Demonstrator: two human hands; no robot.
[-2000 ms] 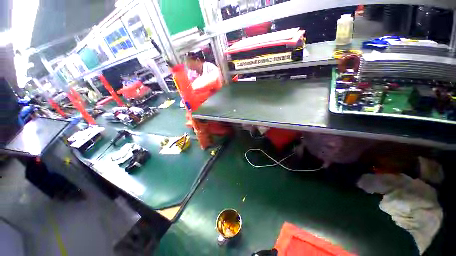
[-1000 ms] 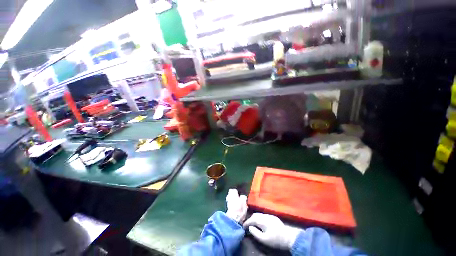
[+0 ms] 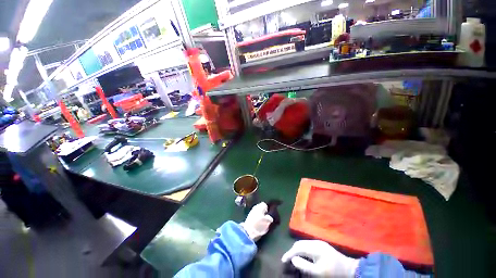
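My left hand, in a white glove, has its fingers on a small black object on the green bench, just right of the metal cup. The black object looks soft, perhaps a glove part. My right hand, in a white glove, is at the front edge of the red-orange tray, fingers curled over another dark thing that is mostly hidden. The tray lies flat on the green mat. The cup holds amber contents, and a thin yellowish stick stands in it.
A shelf spans the rear and bears a circuit board assembly and a white bottle. Beneath it are a fan, a white cable and a crumpled cloth. Black gloves lie on the left bench.
Since one second ago, my hands have moved apart, and the black object shows beside my left hand. The view has shifted, with the tray appearing larger and farther right.
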